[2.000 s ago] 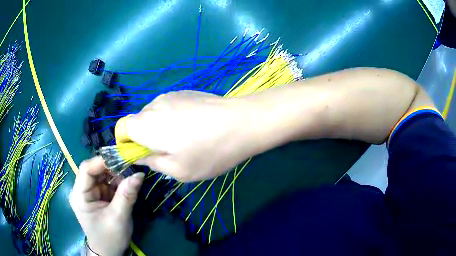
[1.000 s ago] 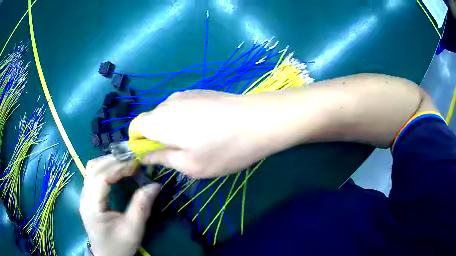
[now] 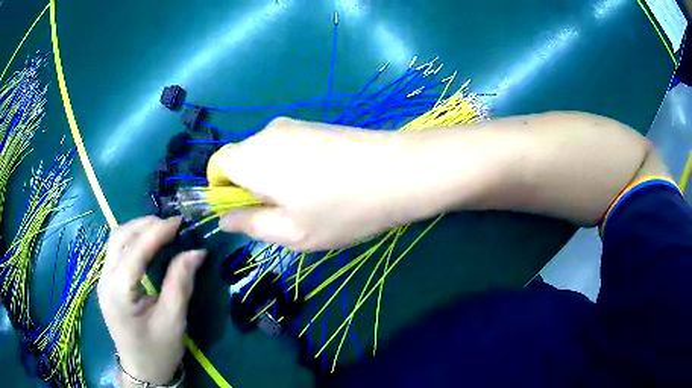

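My right hand (image 3: 296,186) is closed around a thick bundle of yellow wires (image 3: 231,198). Silver crimp terminals (image 3: 190,201) stick out at its front, and the bundle's far ends (image 3: 463,110) fan out behind my forearm. My left hand (image 3: 144,292) is below and left of the terminals, thumb and fingers apart, with nothing seen between them. Black connector housings (image 3: 173,97) with blue wires (image 3: 258,107) lie clustered beyond and under my right hand. Near my body, black housings (image 3: 269,324) lie with yellow and blue wires fanned out.
Piles of mixed blue and yellow wires (image 3: 38,216) lie on the left of the dark green table (image 3: 228,42). A long yellow line (image 3: 76,132) crosses the table and passes behind my left hand. Part of a person's dark clothing (image 3: 687,53) shows at the upper right edge.
My left thumb and fingers have moved away from the terminals, down and left. My right hand still holds the bundle, slightly higher. More dark housings near my body have come into view.
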